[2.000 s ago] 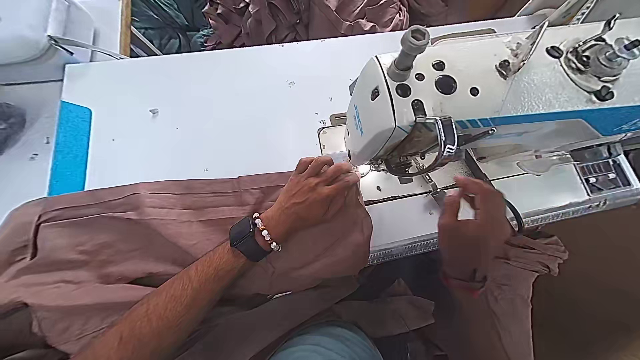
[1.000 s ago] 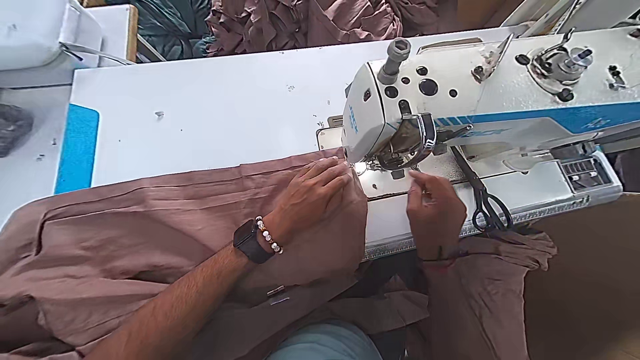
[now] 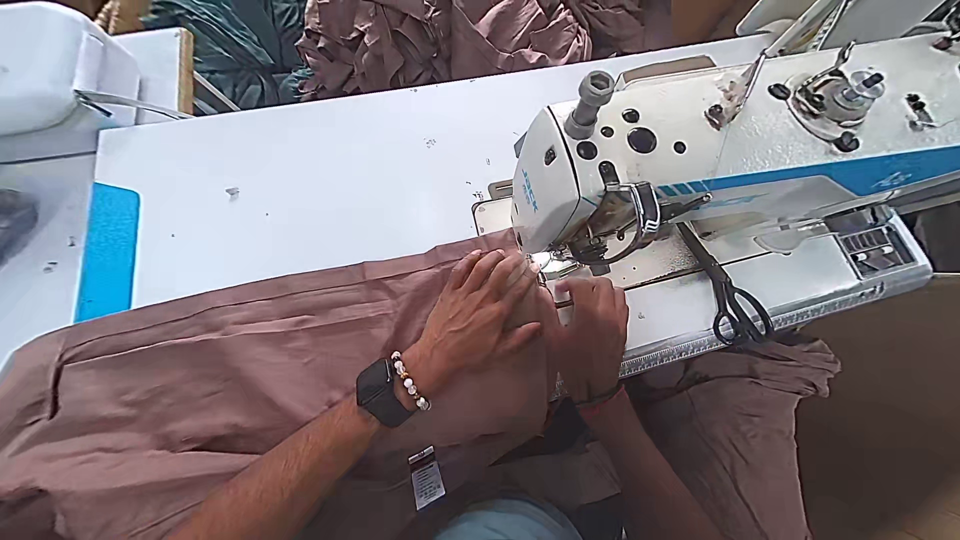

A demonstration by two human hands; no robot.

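Observation:
My left hand (image 3: pixel 480 315), with a dark watch and a beaded bracelet at the wrist, lies palm down on the brown fabric garment (image 3: pixel 285 375), its fingertips beside the needle area of the Jack sewing machine (image 3: pixel 555 180). Just right of it, my right hand (image 3: pixel 596 330) is at the garment's edge in front of the presser foot; its fingers are bent, and whether they pinch the cloth is hidden. A small label (image 3: pixel 427 480) with writing shows on the garment. Black-handled scissors (image 3: pixel 727 300) lie on the machine bed, right of my right hand.
Heaped brown cloth (image 3: pixel 450 45) and dark green cloth (image 3: pixel 232 45) lie beyond the white table (image 3: pixel 300 180). A white machine housing (image 3: pixel 60 67) stands at the upper left. More brown fabric (image 3: pixel 742 420) hangs at the front edge, below the scissors. A measuring tape strip (image 3: pixel 675 356) runs along that edge.
My right hand has moved left, from over the machine bed to the garment's edge beside my left hand. The scissors, largely covered by it two seconds ago, now show. My left hand stays on the garment.

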